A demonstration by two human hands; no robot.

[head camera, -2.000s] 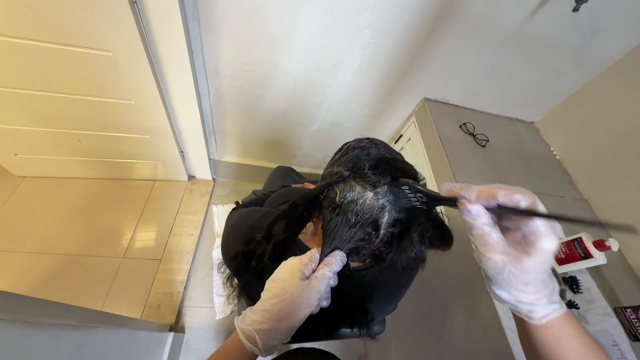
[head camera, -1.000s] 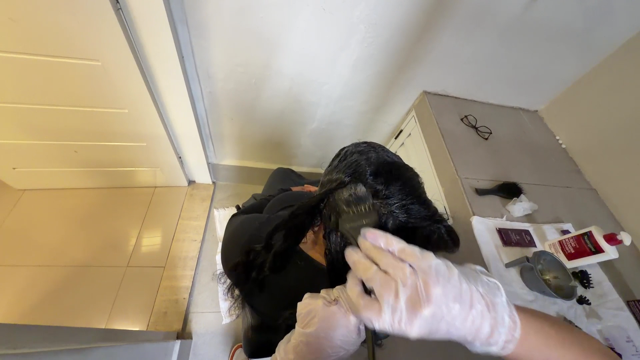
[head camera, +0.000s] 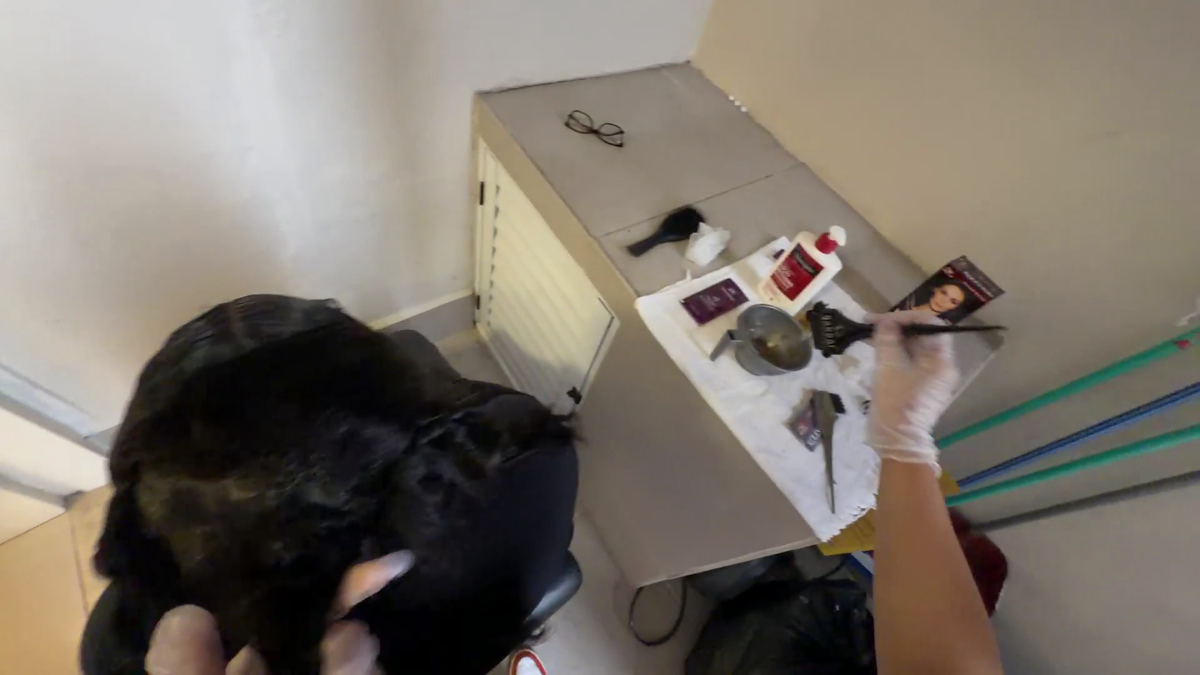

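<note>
Gloved in clear plastic, my right hand (head camera: 909, 389) holds a black hair-dye brush (head camera: 844, 330) by its handle, the brush head just right of a grey mixing bowl (head camera: 771, 339) with a little product in it. At the lower left, the fingers of my left hand (head camera: 272, 647), also gloved, touch the dark hair (head camera: 253, 441) of a seated person in black; whether they grip a lock is hidden. A second tint brush (head camera: 827, 441) lies on a white towel (head camera: 750, 398) below the bowl.
The towel also bears a white-and-red pump bottle (head camera: 800, 272) and a dark red packet (head camera: 714, 300). Beyond lie a black hairbrush (head camera: 670, 230), crumpled tissue (head camera: 707, 244), eyeglasses (head camera: 594, 128) and a box with a picture (head camera: 949, 289). Green and blue poles (head camera: 1078, 436) lean at right.
The view has swung far toward the counter. My right hand has moved from the person's hair to beside the bowl, with the brush in it. My left hand stays at the hair.
</note>
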